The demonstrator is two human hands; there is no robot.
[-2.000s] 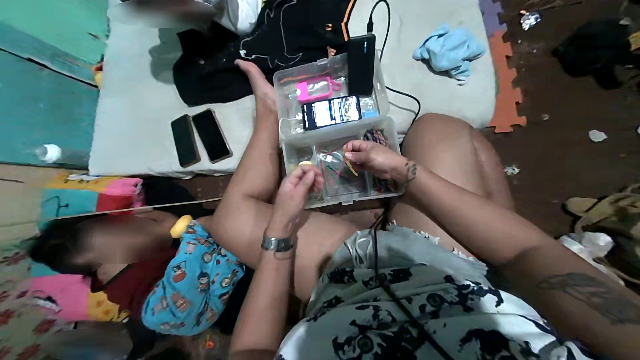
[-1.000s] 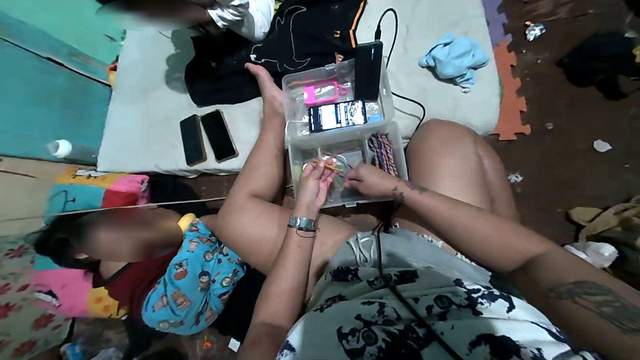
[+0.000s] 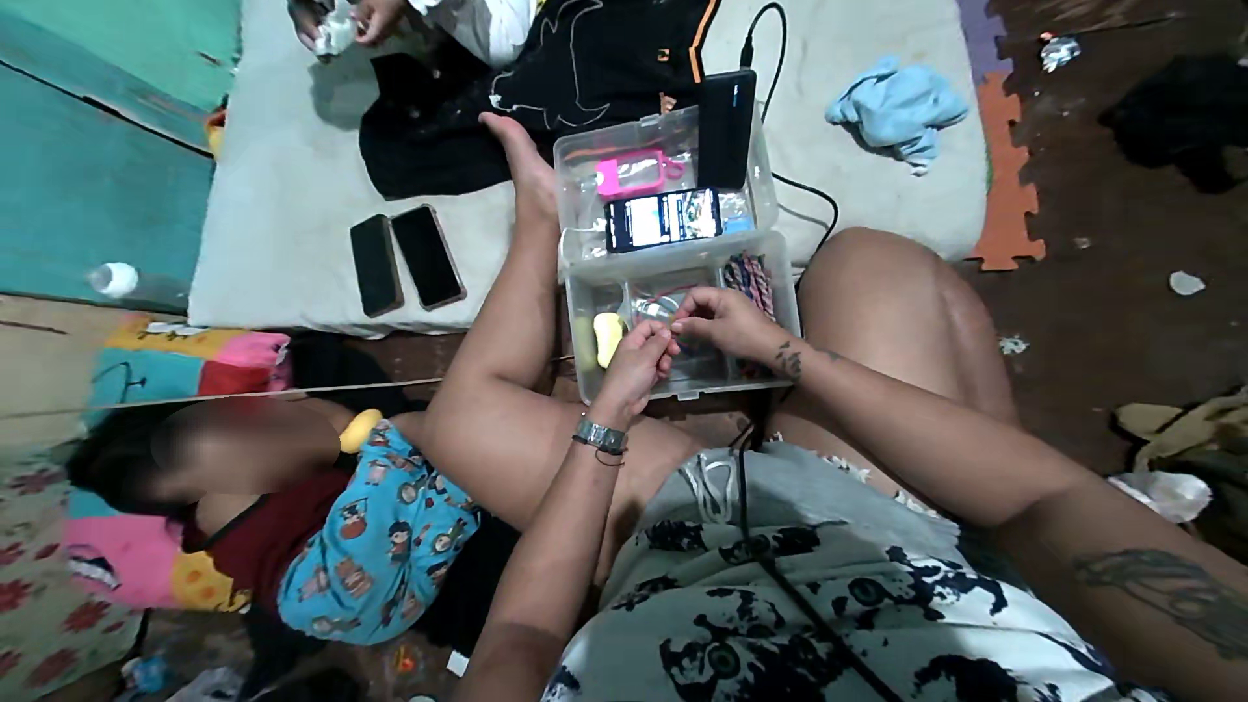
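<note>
My left hand (image 3: 639,363) and my right hand (image 3: 721,322) meet fingertip to fingertip over the lower half of an open clear plastic box (image 3: 585,382). Something thin seems pinched between them, too small to make out. Beside my left hand, a yellow object (image 3: 608,337) lies in the left compartment. Bundled multicoloured cords (image 3: 749,283) fill the right compartment. A lit phone (image 3: 663,219) rests in the box's lid, below a pink plastic case (image 3: 636,175). A black power bank or phone (image 3: 726,127) with a cable leans across the lid's right part.
Two dark phones (image 3: 375,265) (image 3: 427,255) lie on the pale mattress (image 3: 283,214). A black garment (image 3: 429,127) and a light blue cloth (image 3: 899,109) are there too. A person lies at my left (image 3: 380,536). Another person's hands (image 3: 341,24) hold something white at the top.
My hands were apart two seconds ago, with yellow material at the left fingers; now their fingertips meet. The yellow object in the left compartment shows more plainly now.
</note>
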